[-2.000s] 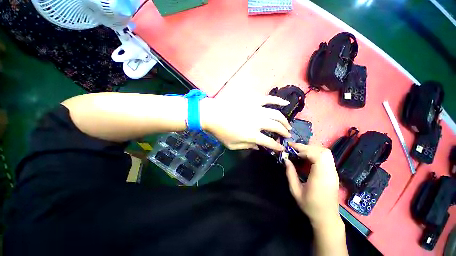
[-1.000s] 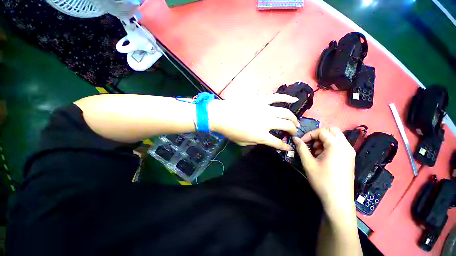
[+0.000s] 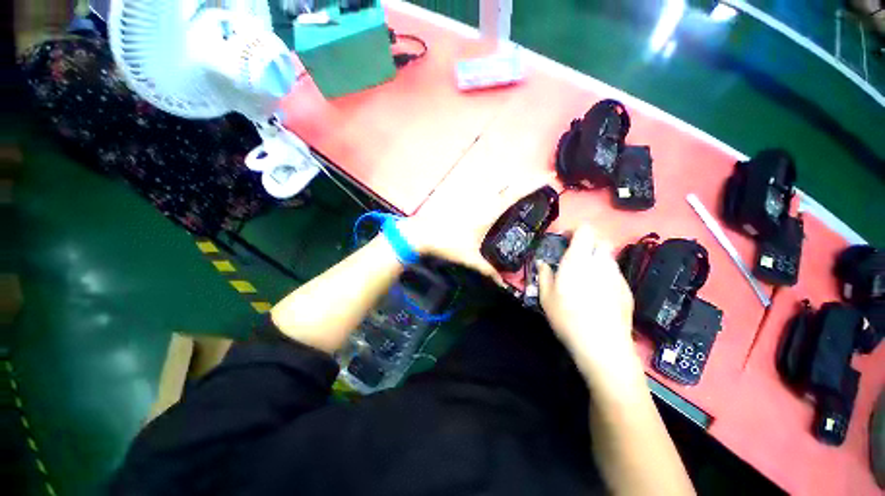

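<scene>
A black camcorder body (image 3: 520, 229) with its insides partly showing is at the bench's near edge. My left hand (image 3: 456, 225), with a blue wrist strap (image 3: 399, 240), holds the body from its left side; its fingers are partly hidden behind it. My right hand (image 3: 590, 295) holds the dark cover (image 3: 551, 251) beside the body, thumb on its near side and fingers over its right side. The link between body and cover cannot be made out.
Other black camcorder bodies with button covers lie on the red mat (image 3: 388, 136), one just right of my right hand (image 3: 674, 281). A pale strip (image 3: 728, 250), a white fan (image 3: 199, 58), a green box (image 3: 342, 53), a pale block (image 3: 490, 71) and a blister tray (image 3: 393, 334) surround them.
The view has shifted, showing more of the fan and green box. My left hand has moved from over the body to its left side, uncovering it. My right hand has shifted onto the cover.
</scene>
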